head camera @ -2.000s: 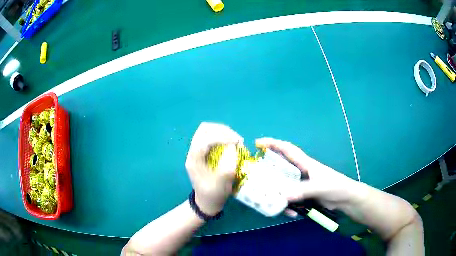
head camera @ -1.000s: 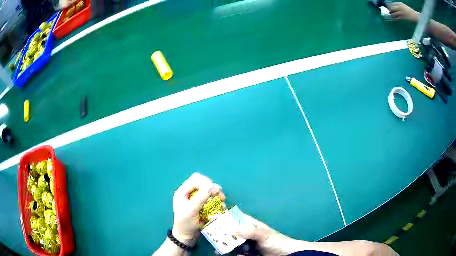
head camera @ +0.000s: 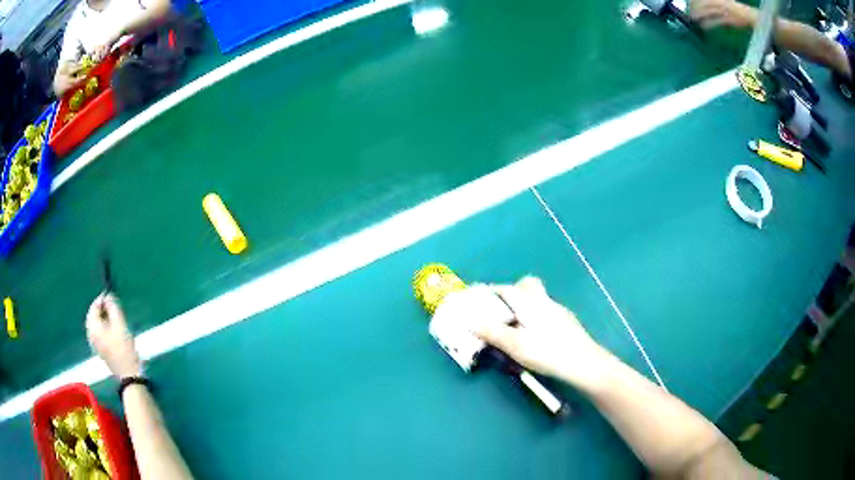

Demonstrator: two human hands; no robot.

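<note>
My right hand point(head camera: 530, 323) grips a white microphone body point(head camera: 459, 326) from above and behind, over the teal bench. A gold mesh grille point(head camera: 435, 285) sits on the upper left end of the body, and its black handle points to the lower right. My left hand point(head camera: 110, 330) is stretched out over the belt's near edge at the left, beside the white rail. Its fingertips meet a small dark part point(head camera: 107, 273) on the belt. The hand is blurred, so I cannot tell if it grips the part.
A red basket point(head camera: 121, 439) of gold grilles stands at lower left. Yellow cylinders point(head camera: 225, 224) lie on the belt. A tape roll point(head camera: 730, 195) and a yellow tool point(head camera: 780, 156) lie at right. Blue and red baskets and a person are at upper left; another person's arm is at upper right.
My left hand has left the grille and reached out left over the belt. My right hand has moved the microphone up and right. The view has shifted, and the yellow cylinders appear further left.
</note>
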